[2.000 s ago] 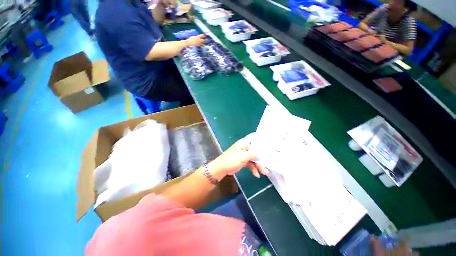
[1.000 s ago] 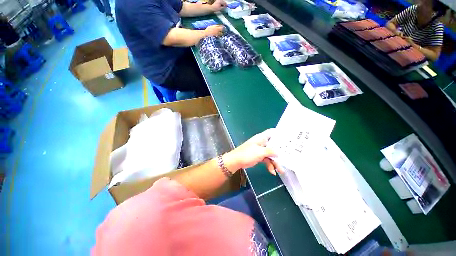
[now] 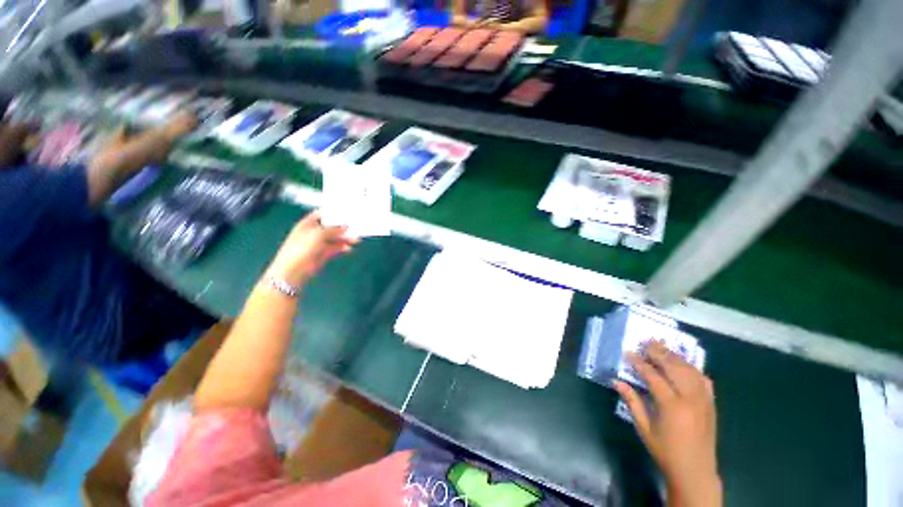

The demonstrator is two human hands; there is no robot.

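Note:
My left hand (image 3: 315, 246) is shut on a white leaflet (image 3: 358, 198), held over the pale rail near the trays on the belt. A flat stack of white leaflets (image 3: 487, 315) lies on the green bench between my hands. My right hand (image 3: 665, 391) rests with spread fingers on a pile of small blue-edged cards (image 3: 634, 342); whether it grips one cannot be told. A white tray (image 3: 424, 163) is just behind the held leaflet. Another white tray (image 3: 609, 201) with a leaflet on it is farther right on the belt.
A slanting metal post (image 3: 762, 149) stands behind the cards. Dark bagged bundles (image 3: 198, 213) and a worker in dark blue (image 3: 50, 257) are at left. An open carton (image 3: 337, 436) is below the bench. Reddish-brown blocks (image 3: 455, 50) sit across the line.
The view has swung right. My left hand has lifted a leaflet off the stack and carried it toward the trays. My right hand now shows fully on the card pile.

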